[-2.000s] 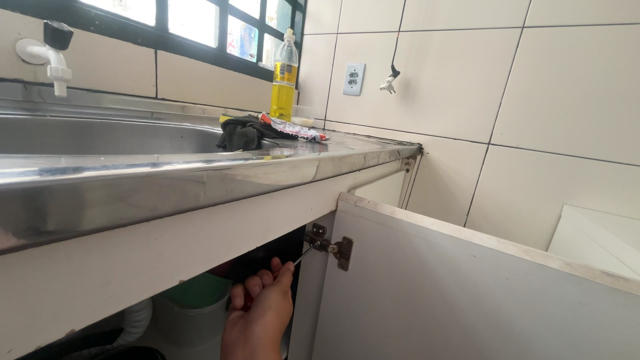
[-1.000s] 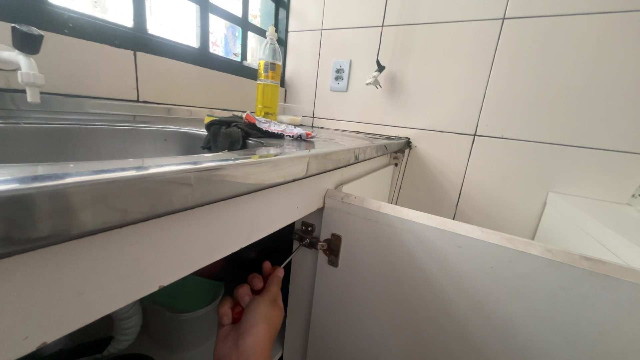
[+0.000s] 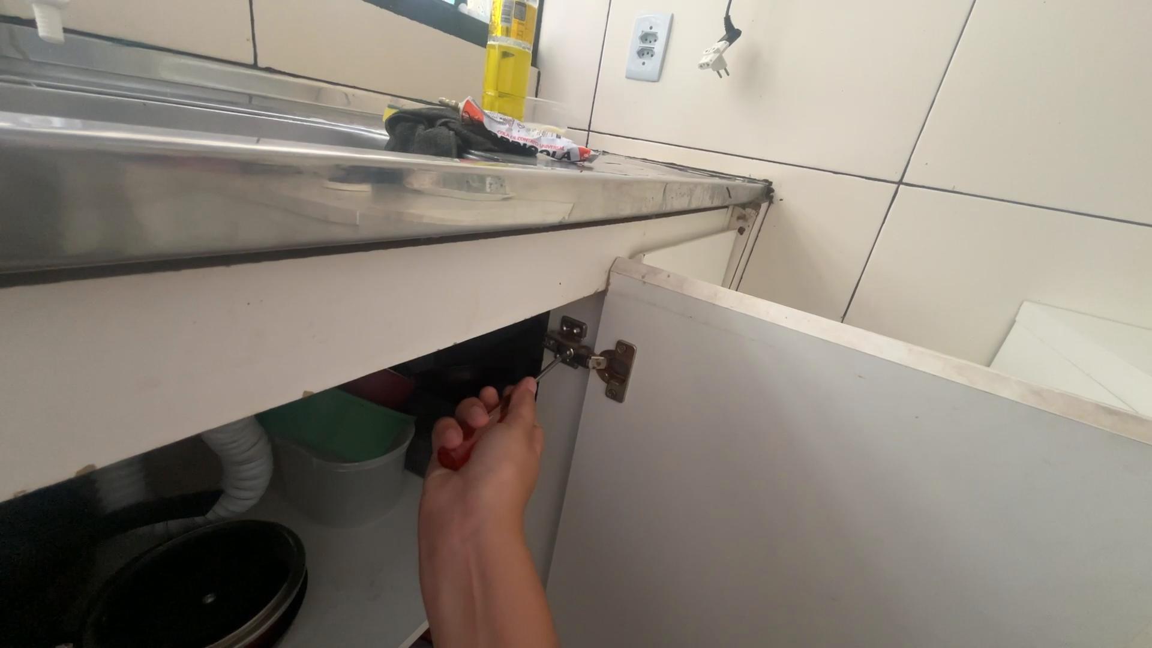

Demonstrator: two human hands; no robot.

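My right hand, seen palm side up, is closed around the red handle of a screwdriver. Its thin metal shaft slants up to the right, and its tip meets a screw area on the arm of a metal cabinet hinge. The hinge joins the inner side panel of the cabinet to the open white door, where its cup plate sits near the door's top corner. Some dull brown marks show on the hinge. My left hand is out of view.
Above is the steel sink counter with a dark cloth, a glue tube and a yellow bottle. Inside the cabinet are a corrugated drain pipe, a bucket and a black pan. A plug hangs by the wall.
The view has moved nearer and lower, showing more of the cabinet's inside. My right hand stays on the screwdriver at the hinge, and its fingers have shifted slightly around the handle.
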